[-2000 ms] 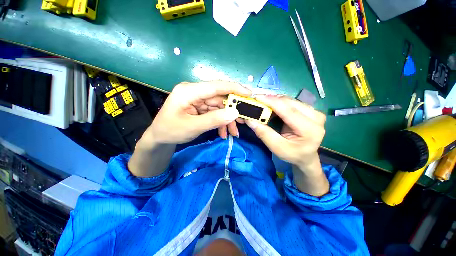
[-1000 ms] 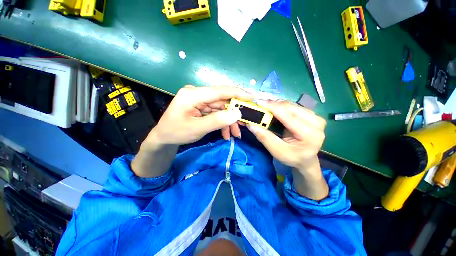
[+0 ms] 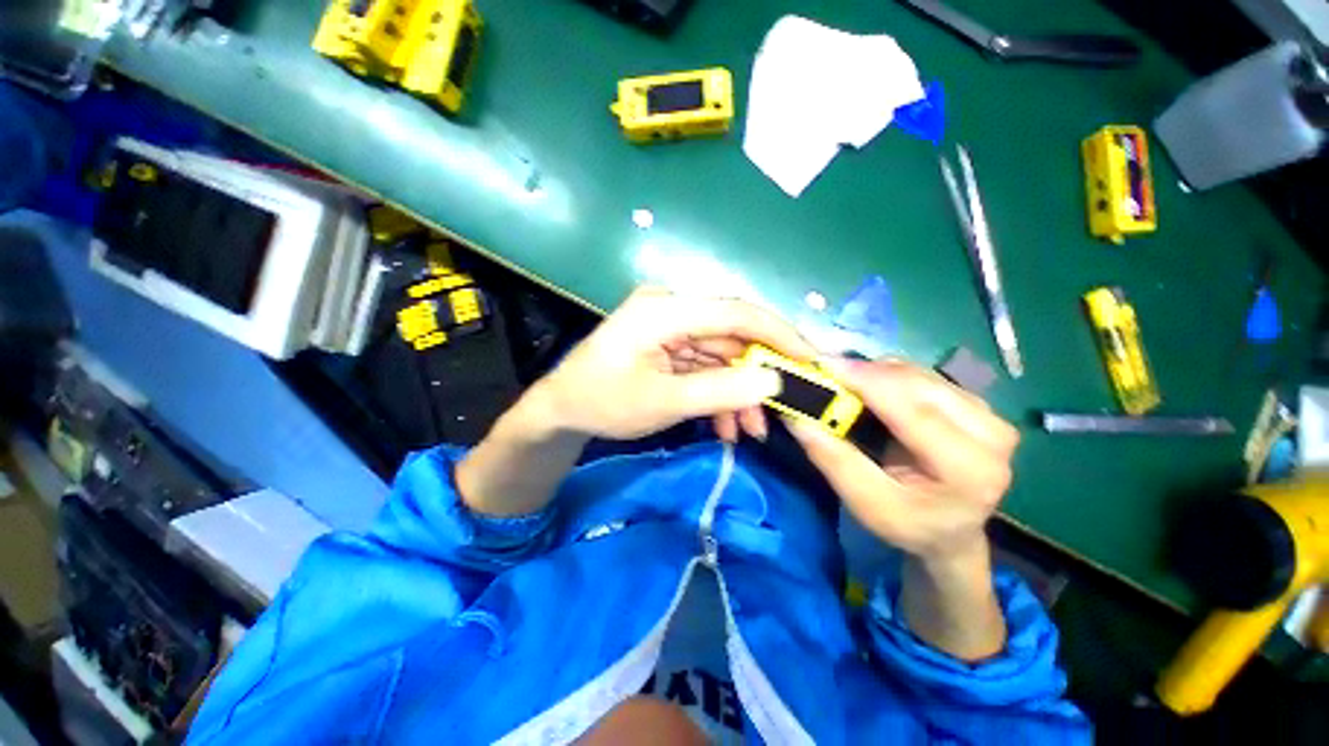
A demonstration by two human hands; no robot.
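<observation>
A small yellow device housing (image 3: 805,394) with a dark window is held at the bench edge, above my lap. My left hand (image 3: 656,372) grips its left end, with the thumb on the face by the window. My right hand (image 3: 921,452) grips its right end between thumb and fingers. The window faces up and the housing slants down to the right. Its underside and ends are hidden by my fingers.
On the green bench (image 3: 554,131) lie a lone yellow unit (image 3: 676,105), paired units (image 3: 401,44), white paper (image 3: 816,95), tweezers (image 3: 982,262), a blue pick (image 3: 867,309), an open unit (image 3: 1119,182), a lighter (image 3: 1119,350) and a grey bar (image 3: 1137,424). A heat gun (image 3: 1253,568) is at right.
The view has shifted, so the bench and hands appear lower and further right, and more of the far bench shows. Both hands still hold the housing in much the same grip.
</observation>
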